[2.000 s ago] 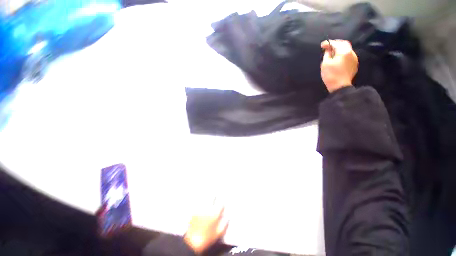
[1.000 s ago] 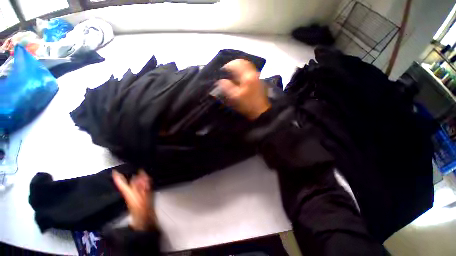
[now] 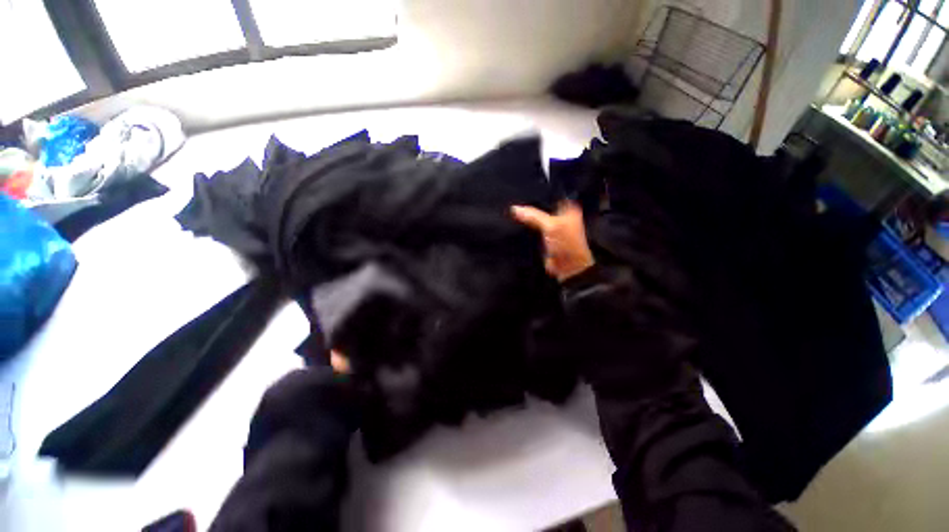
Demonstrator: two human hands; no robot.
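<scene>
A black garment (image 3: 416, 229) lies bunched on the white table (image 3: 479, 473) in front of me, with a jagged far edge. One long tube-like part (image 3: 167, 374) stretches to the near left. My right hand (image 3: 565, 241) is at the garment's right side, thumb pointing left; its fingers are partly hidden, so I cannot tell whether it grips the cloth. My left hand (image 3: 339, 362) is almost wholly hidden under or behind the cloth, with only a small bit of skin showing. A greyer patch of cloth (image 3: 364, 293) shows near it.
A large black garment pile (image 3: 760, 301) hangs over the right table edge. A blue plastic bag (image 3: 29, 272) and white cloth (image 3: 140, 156) lie at the left. A phone corner (image 3: 170, 522) shows at the bottom left. A wire rack (image 3: 699, 57) and blue crates (image 3: 897, 272) stand beyond.
The garment is more bunched toward me and its long part has swung to a diagonal. My left hand has gone in among the cloth. My right hand has moved right and slightly down.
</scene>
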